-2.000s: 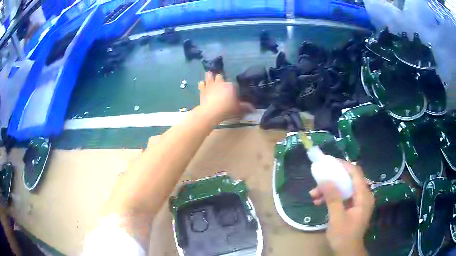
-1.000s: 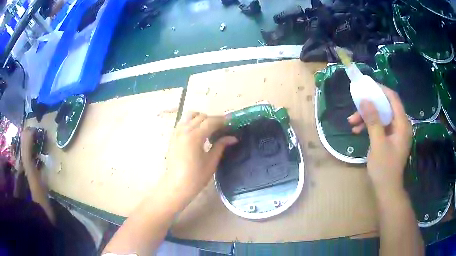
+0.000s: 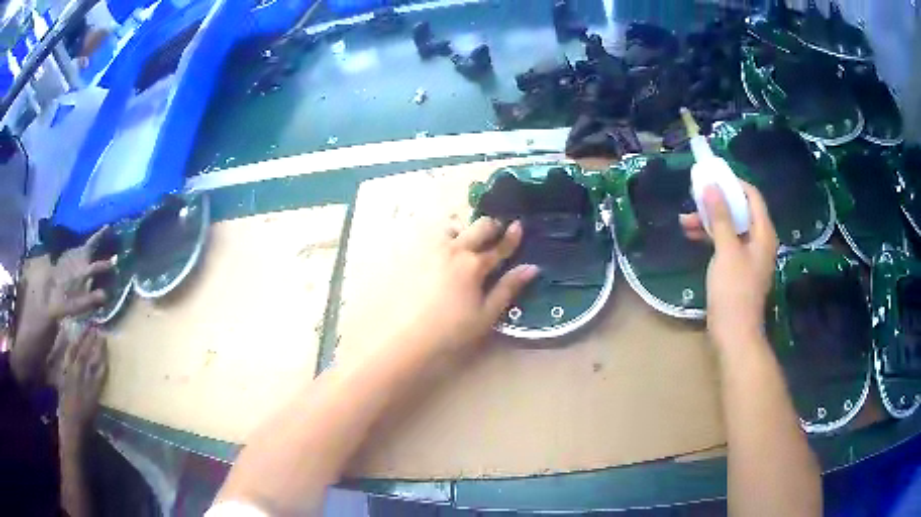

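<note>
A green housing with a pale rim lies on the cardboard in front of me, its inside covered by dark material. My left hand rests on its left side, fingers bent over the rim and the dark inside. My right hand holds a white glue bottle, its yellowish tip pointing up and away to the left. The bottle is above a second green housing, which sits right beside the first.
More green housings overlap at the right. A heap of black inserts lies on the green surface beyond a pale strip. At the left, another person's hands are at two housings. A blue bin stands behind.
The front housing has moved away from me and right, up against the second one. My left hand went from the black inserts to this housing. The right hand still holds the bottle.
</note>
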